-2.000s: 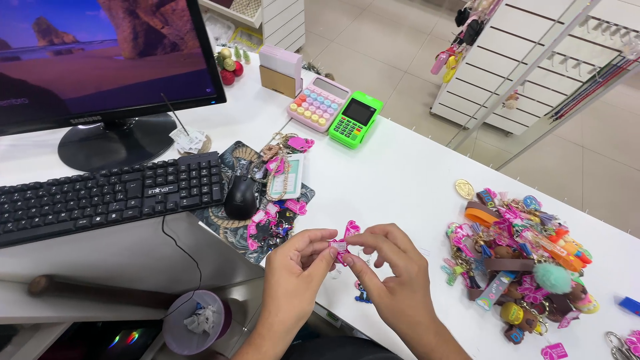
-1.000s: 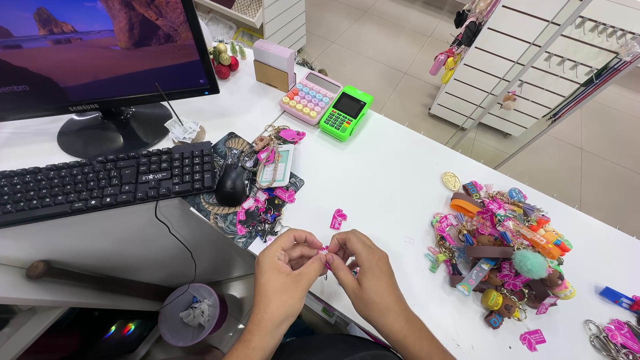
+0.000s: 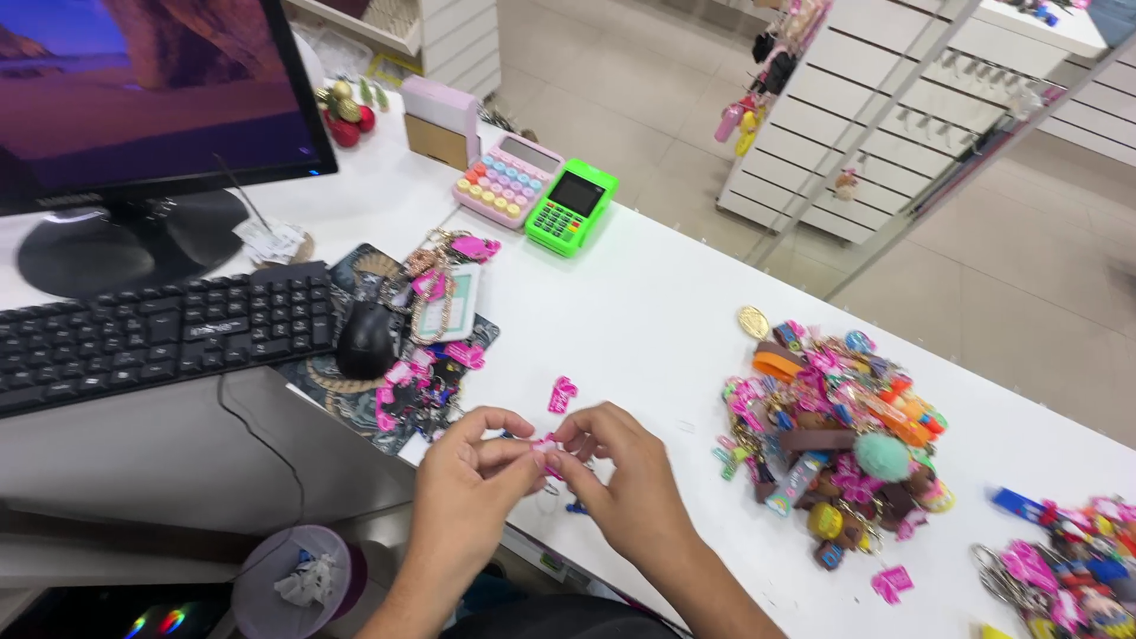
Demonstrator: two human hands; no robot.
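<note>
My left hand [image 3: 479, 479] and my right hand [image 3: 617, 479] meet over the front edge of the white counter, fingertips pinching a small pink tag [image 3: 546, 446] between them. A metal ring and a blue piece hang just below the fingers, partly hidden. Another pink tag [image 3: 562, 395] lies on the counter just beyond my hands. To the right sits a large heap of colourful keychains [image 3: 834, 426] with pink tags, a mint pompom and orange straps. A smaller group of tagged keychains [image 3: 417, 382] lies on the patterned mouse pad to the left.
A black keyboard [image 3: 169, 328], a mouse [image 3: 366, 339] and a monitor [image 3: 151, 98] stand at left. Behind are a pastel calculator [image 3: 508, 182] and a green card terminal [image 3: 571, 208]. More keychains [image 3: 1074, 559] lie at far right. A bin [image 3: 293, 581] stands below the counter.
The loose pink tag beyond my hands shows on the counter in the last two frames, not separately in the oldest. Both hands remain together at a small pink tag.
</note>
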